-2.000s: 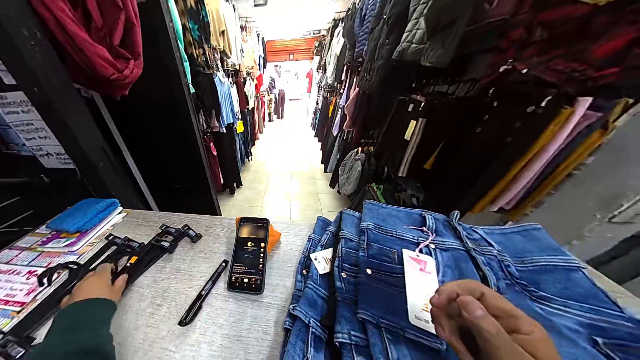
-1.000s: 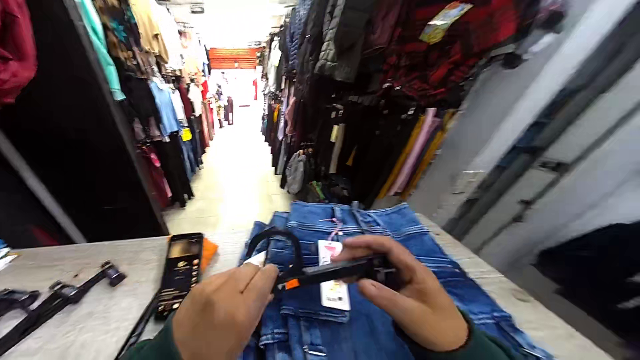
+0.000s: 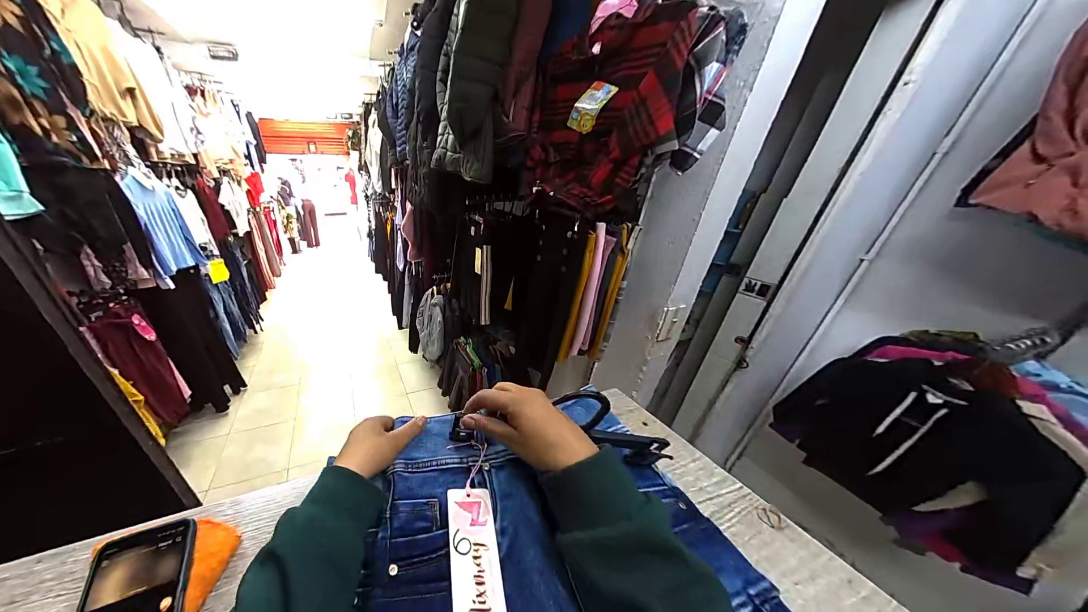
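Note:
Blue denim jeans (image 3: 425,484) lie on the counter, with a white and pink paper hang tag (image 3: 476,544) on a pink string at the waistband. My left hand (image 3: 378,444) pinches the waistband at its left part. With its fingertips my right hand (image 3: 531,425) grips a black clip of a plastic clip hanger (image 3: 633,440) at the middle of the waistband. The hanger's hook and its other clip stick out to the right, beyond my right hand. Whether the clip has closed on the denim cannot be told.
A smartphone (image 3: 140,565) rests on an orange cloth (image 3: 212,557) at the counter's left. The wood-look counter (image 3: 748,510) has its edge to the right. Racks of hanging clothes flank a tiled aisle (image 3: 314,382) beyond it. Dark garments (image 3: 918,433) hang at the right.
The hanger was held between both hands above the jeans; now one clip is at the waistband. My left hand has gone from the hanger to the denim. The view has swung right.

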